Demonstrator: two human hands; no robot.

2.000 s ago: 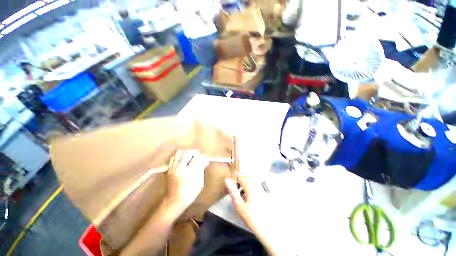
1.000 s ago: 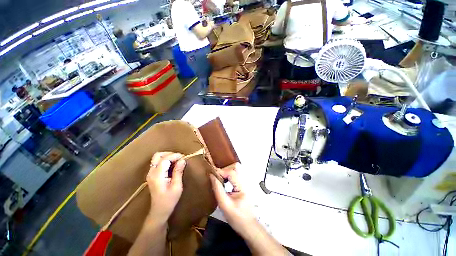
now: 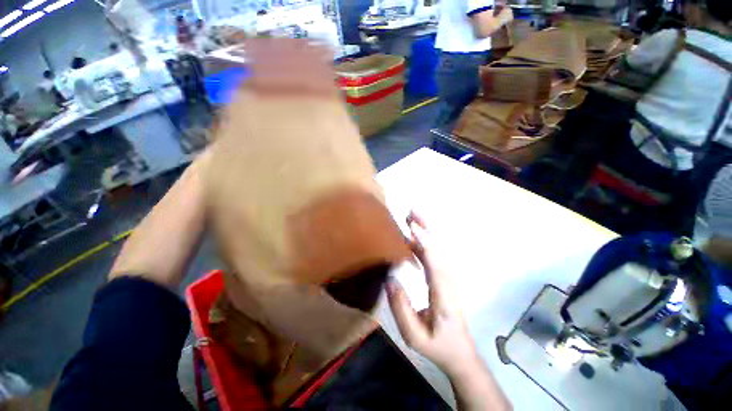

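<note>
The tan-brown bag body [image 3: 281, 168] is raised, upright and motion-blurred, in front of me. A smooth orange-brown part [image 3: 345, 233] shows on its lower right beside a dark opening, and a reddish-brown flap is at its top. My left forearm reaches behind the bag; my left hand is hidden by it. My right hand [image 3: 429, 309] is at the bag's right edge with fingers apart, the bag's corner close to its fingertips; contact is unclear.
A red crate [image 3: 209, 321] holding brown pieces is below the bag. The white table [image 3: 481, 217] carries the blue-covered sewing machine [image 3: 642, 305] at right. Behind are stacked brown bags [image 3: 514, 104], a red-banded box [image 3: 373, 96], and two people.
The bag has been lifted and turned upright from lying low across my front. My left hand has gone behind it, and my right hand has opened. The view has swung left.
</note>
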